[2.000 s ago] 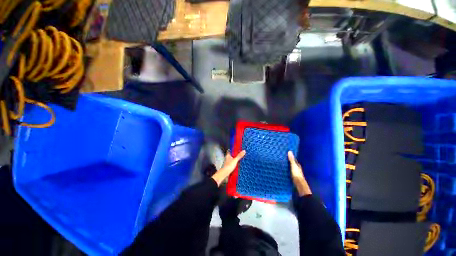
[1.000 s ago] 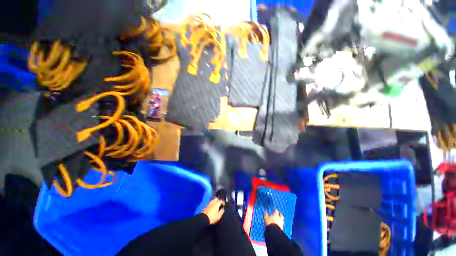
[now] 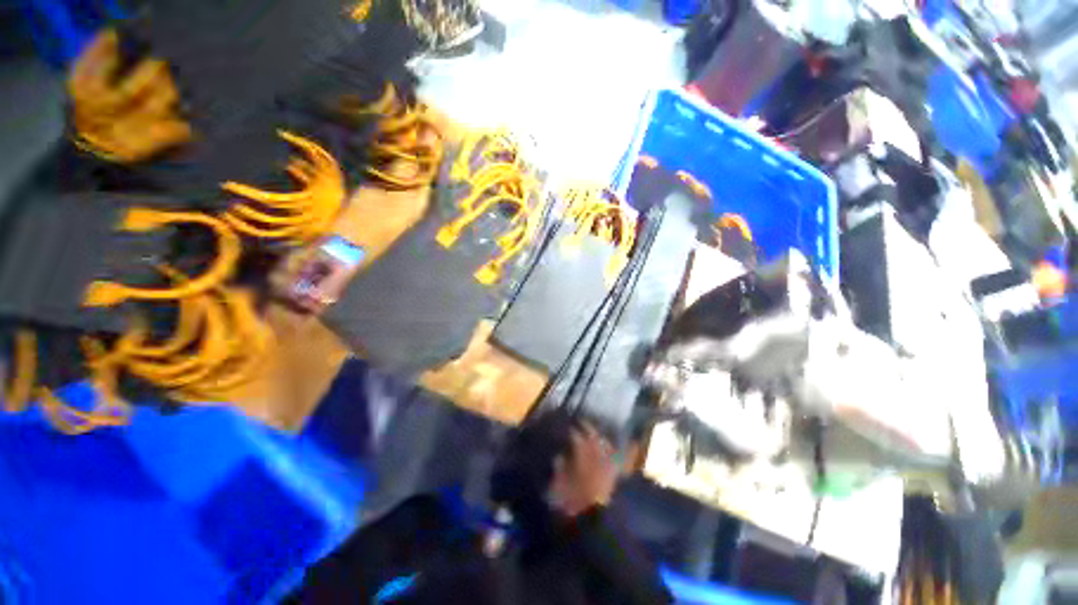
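The view is blurred and tilted. My right hand (image 3: pixel 584 468) is at the front edge of the work table, at the near end of long dark grey strips (image 3: pixel 627 313). A black shape lies against its left side; I cannot tell whether the hand holds anything. My left hand cannot be made out; only dark sleeve shows at the bottom. Grey bag panels (image 3: pixel 414 296) with orange-tan handles (image 3: pixel 494 195) lie on the brown table (image 3: pixel 487 378). The seat cushion is not in view.
A blue crate (image 3: pixel 142 508) is at lower left, below dark panels with bunched orange handles (image 3: pixel 195 337). A smartphone (image 3: pixel 322 272) lies on the table. A white sewing machine (image 3: pixel 816 384) stands right. Another blue crate (image 3: pixel 751 177) is behind it.
The view has tilted and swung up and right. My right hand has left the blue and red cushion and is now at the table edge. The cushion and my left hand have dropped from sight.
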